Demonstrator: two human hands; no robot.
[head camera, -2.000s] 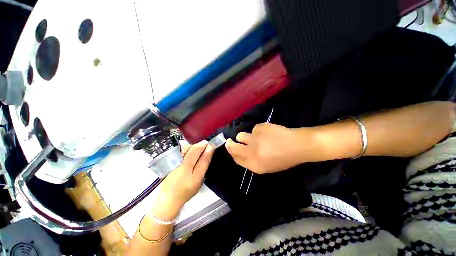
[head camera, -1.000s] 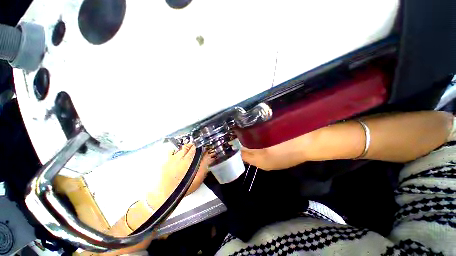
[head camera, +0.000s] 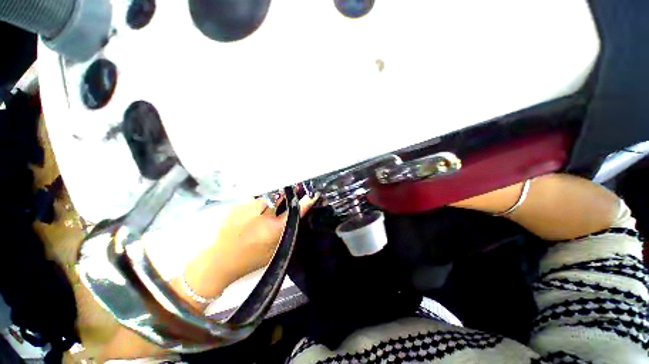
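Observation:
The white sewing machine head (head camera: 320, 92) fills the upper middle. My left hand (head camera: 238, 231) is behind the curved chrome loop (head camera: 153, 284), fingertips at the metal parts beside the tension assembly (head camera: 349, 195); its fingers are partly hidden, so I cannot tell what they hold. My right forearm (head camera: 548, 202) with a bracelet reaches in from the right, and my right hand is hidden behind the dark red part (head camera: 484, 167). Black fabric (head camera: 356, 284) lies below the pale grey-white cap (head camera: 363, 233).
A thick grey ribbed tube (head camera: 53, 21) is at the upper left. A heap of black pieces (head camera: 28, 234) lies at the left beside the wooden strip (head camera: 53, 153). A black band (head camera: 623, 78) wraps the machine arm at the right. My patterned clothing is at the lower right.
The view has moved closer to the machine head, which shows larger and further right. My right hand has gone out of sight behind the red part. My left hand is further behind the loop.

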